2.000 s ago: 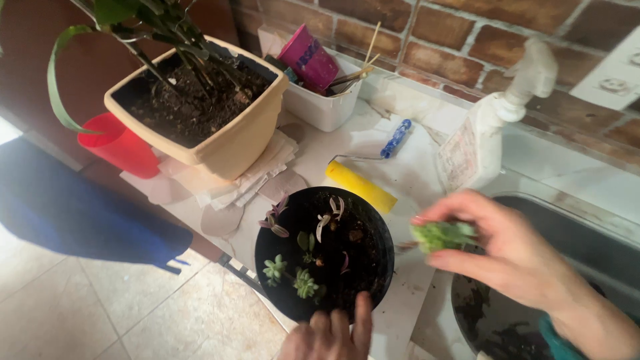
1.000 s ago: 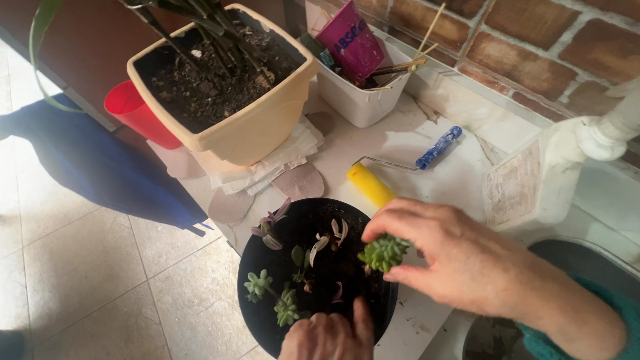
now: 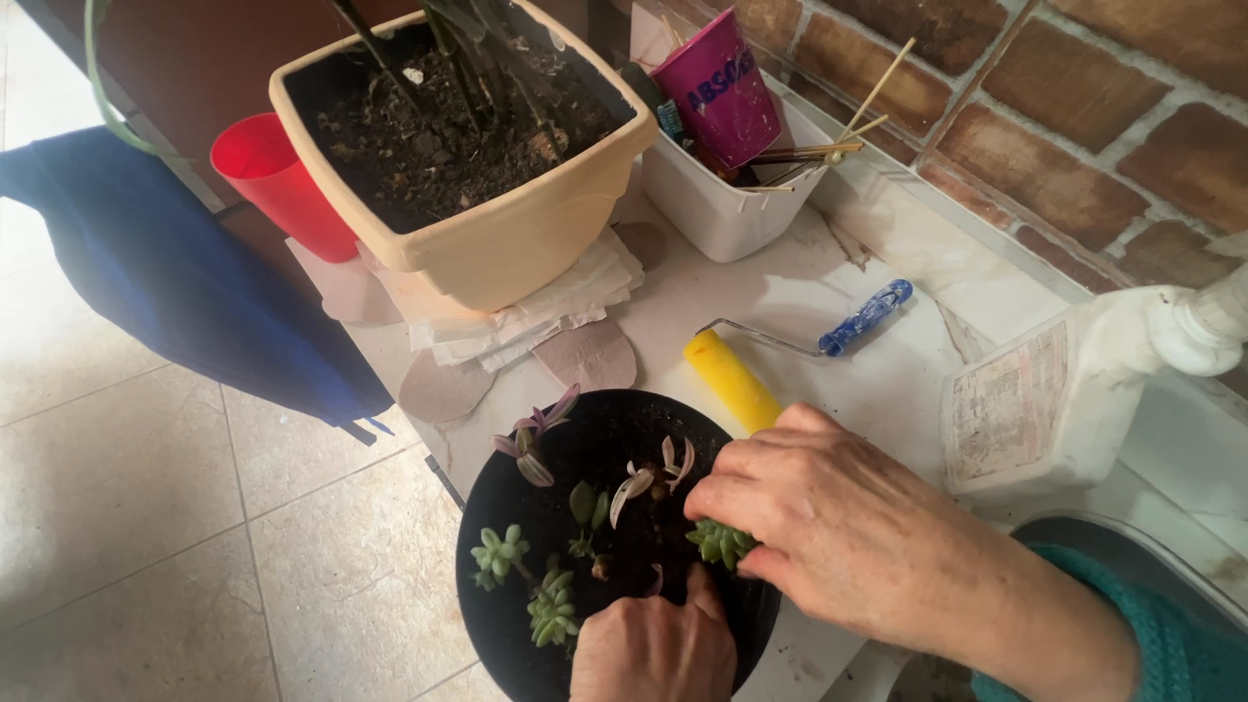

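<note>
A round black pot (image 3: 480, 595) of dark soil stands at the counter's edge, with small succulents and pink-striped cuttings planted in it. Between the thumb and fingers of my right hand (image 3: 819, 526) is a green succulent cutting (image 3: 720, 542), low at the pot's right side; its stem is hidden. My left hand (image 3: 655, 648) rests at the near part of the pot with its index finger pointing into the soil; the other fingers are curled and their tips are hidden. Left of that hand grow two pale green succulent rosettes (image 3: 553, 606). A striped cutting (image 3: 531, 444) leans by the far left rim.
Behind the pot lies a yellow paint roller (image 3: 731, 382) with a blue handle. A cream planter (image 3: 517, 249) on folded paper, a red cup (image 3: 292, 190) and a white bin (image 3: 721, 210) stand farther back. At right are a white spray bottle (image 3: 1111, 390) and a sink (image 3: 1082, 526).
My right hand has carried the succulent cutting from right of the pot over and down to the soil at its right side. My left hand stays at the pot's near part.
</note>
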